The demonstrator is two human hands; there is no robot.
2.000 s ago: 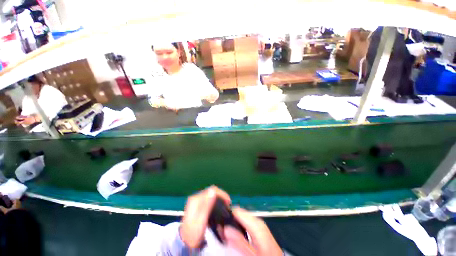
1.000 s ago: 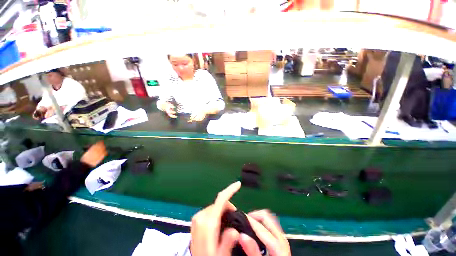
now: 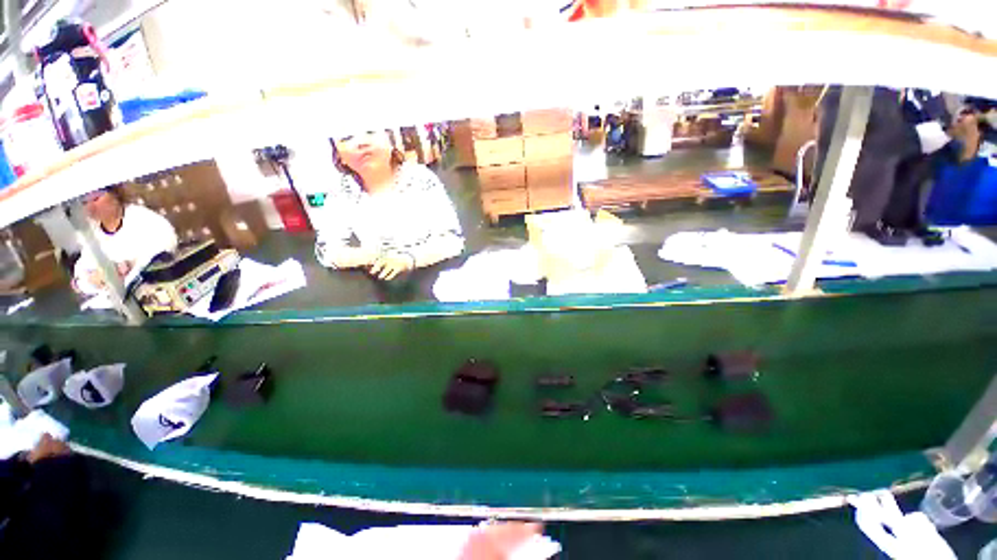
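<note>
One of my hands (image 3: 505,540) shows at the bottom edge, blurred and mostly cut off, over the stack of white bags (image 3: 377,544); I cannot tell which hand it is or whether it holds anything. The other hand is not distinguishable. Black power adapters lie on the green belt, one near the middle (image 3: 471,387) and two at the right, one of them (image 3: 742,412) nearer me. Thin black cords (image 3: 637,409) lie between them. A filled white bag (image 3: 175,410) lies on the belt at the left, dark contents showing.
The teal belt rail (image 3: 569,488) crosses in front of me. Clear cups (image 3: 949,499) and a white strip (image 3: 899,531) are at the bench's right end. A dark sleeve (image 3: 49,498) is at the left. A person (image 3: 391,224) sits across the belt. A metal post (image 3: 833,191) stands at the right.
My hands have dropped towards the bottom edge, and the black adapter they held is out of sight. Adapters and bags on the belt have shifted left. The neighbour's reaching arm has drawn back.
</note>
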